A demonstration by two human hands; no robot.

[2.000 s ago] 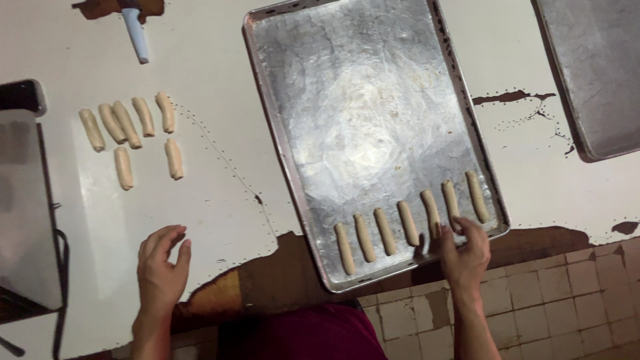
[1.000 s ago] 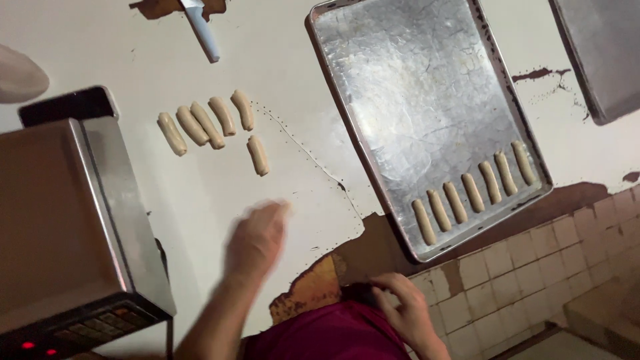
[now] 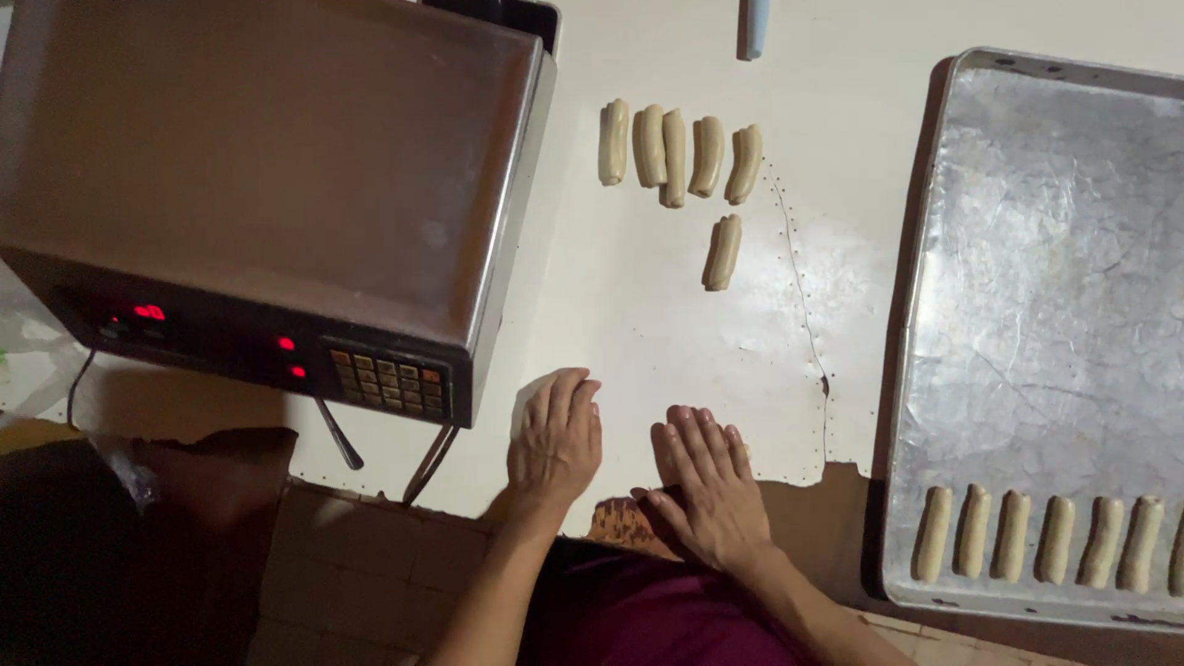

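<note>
My left hand [image 3: 558,442] is over the table edge at the lower middle, fingers bent slightly and nothing visible in them. To its right, my right hand [image 3: 710,486] lies nearly flat, palm down. A small pale bit shows beside its fingers; what is under the palm is hidden. Beyond the hands, several short dough rolls lie in a loose row, among them a leftmost roll [image 3: 614,142] and a rightmost roll [image 3: 744,165]. A single dough roll [image 3: 725,252] lies below that row. More rolls [image 3: 1015,536] line the near end of the metal baking tray [image 3: 911,324].
A digital scale [image 3: 277,176] with a metal platform, keypad and red lights fills the upper left. A light-blue handle [image 3: 758,28] lies at the top edge. The white tabletop [image 3: 610,324] has a cracked seam and a ragged near edge; a cable hangs below the scale.
My right hand has left the tray rolls, passed by my lap and come over the table beside my left. One of two lower dough rolls has left its place. The view has shifted left.
</note>
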